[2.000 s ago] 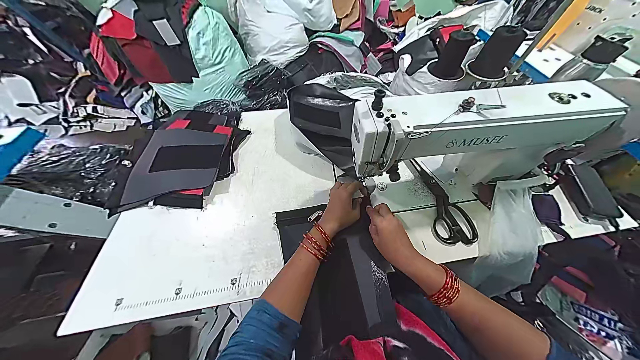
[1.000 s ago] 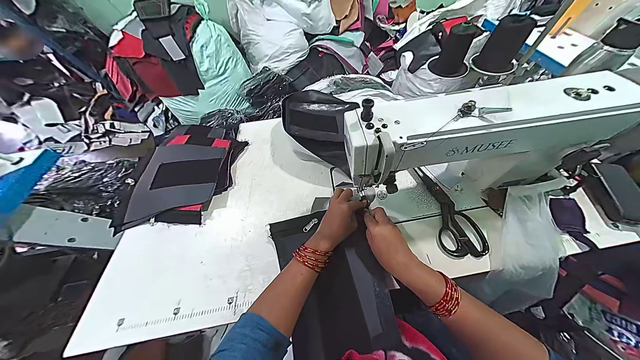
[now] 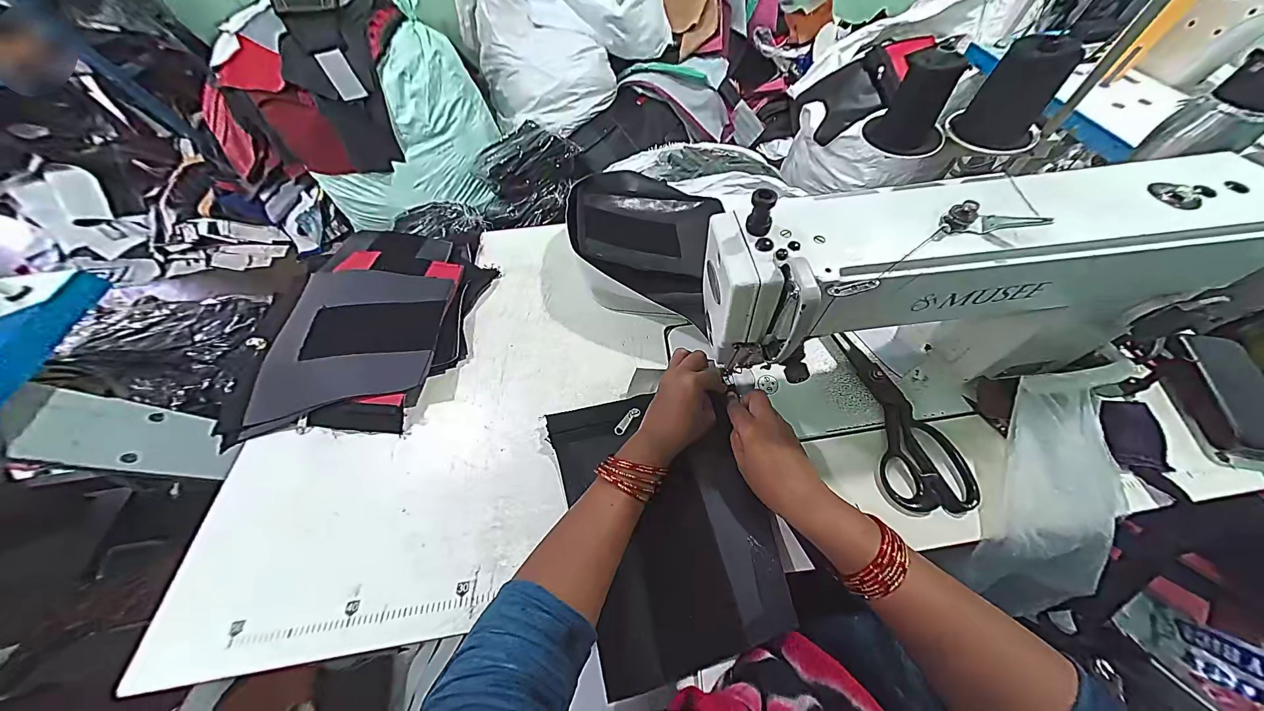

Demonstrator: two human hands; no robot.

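Note:
Under the needle area of the white Musee sewing machine (image 3: 948,267), my left hand (image 3: 681,400) and my right hand (image 3: 765,439) pinch the top edge of a black fabric panel (image 3: 681,573). The fingertips are close together beside the presser foot (image 3: 736,377), which partly hides behind them. A white zipper pull (image 3: 626,422) lies on the panel, left of my left hand. The rest of the panel hangs down over the table's front edge between my forearms. Exactly what the fingertips grip is too small to tell.
Black-handled scissors (image 3: 923,459) lie right of my right hand, partly under the machine arm. Stacked grey and black fabric pieces (image 3: 370,336) rest on the white table (image 3: 395,533) at left. A black piece (image 3: 642,232) lies behind the machine head; thread cones (image 3: 1017,94) stand behind.
More of the black panel shows between my forearms than two seconds ago. My hands have stayed close to the presser foot.

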